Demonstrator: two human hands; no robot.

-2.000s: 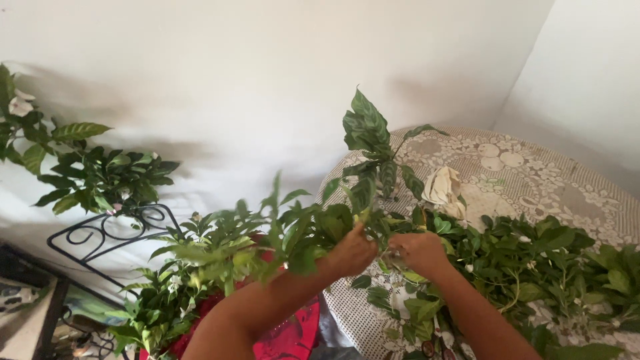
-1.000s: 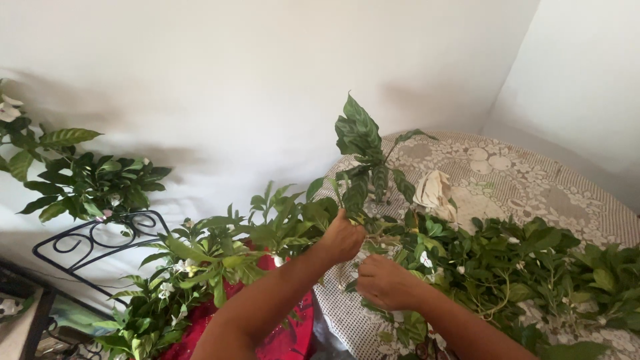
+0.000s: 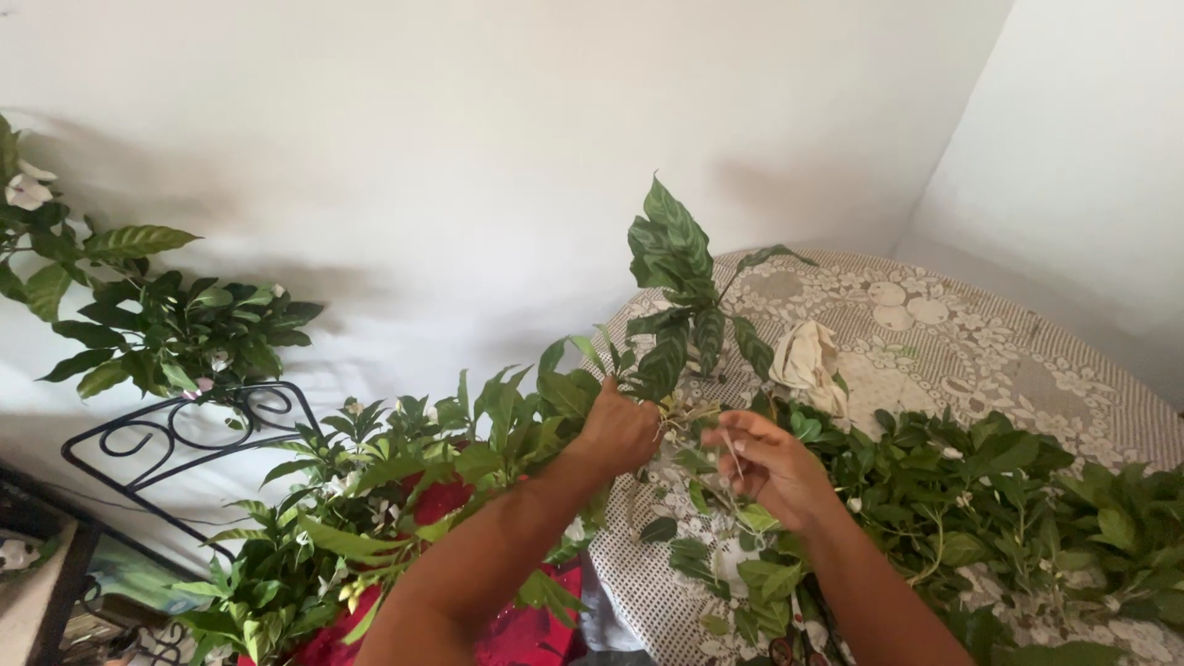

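Observation:
My left hand [image 3: 622, 427] is closed around the stems of a leafy green bunch [image 3: 518, 407] at the near left edge of the round table. To its right, my right hand [image 3: 763, 458] pinches a thin, light strand between thumb and fingers, close to the pale stem ends [image 3: 683, 413]. Just beyond my hands stands a plant with dark, patterned leaves [image 3: 673, 245]. A crumpled cream cloth [image 3: 807, 365] lies behind my right hand. Cut leafy stems with small white flowers [image 3: 980, 481] are spread to the right of my right forearm.
A patterned lace tablecloth [image 3: 925, 324] covers the table. Scissors [image 3: 782, 650] lie partly hidden at the bottom. More flowering greenery [image 3: 277, 564] rests over red fabric [image 3: 527, 629] at left, near a black scrolled metal chair back [image 3: 190, 435]. Potted-looking foliage [image 3: 185, 333] hangs against the wall.
My right hand has moved from close beside my left hand to slightly apart on the right, its fingers now raised with the thin strand. My left hand keeps its grip on the stems.

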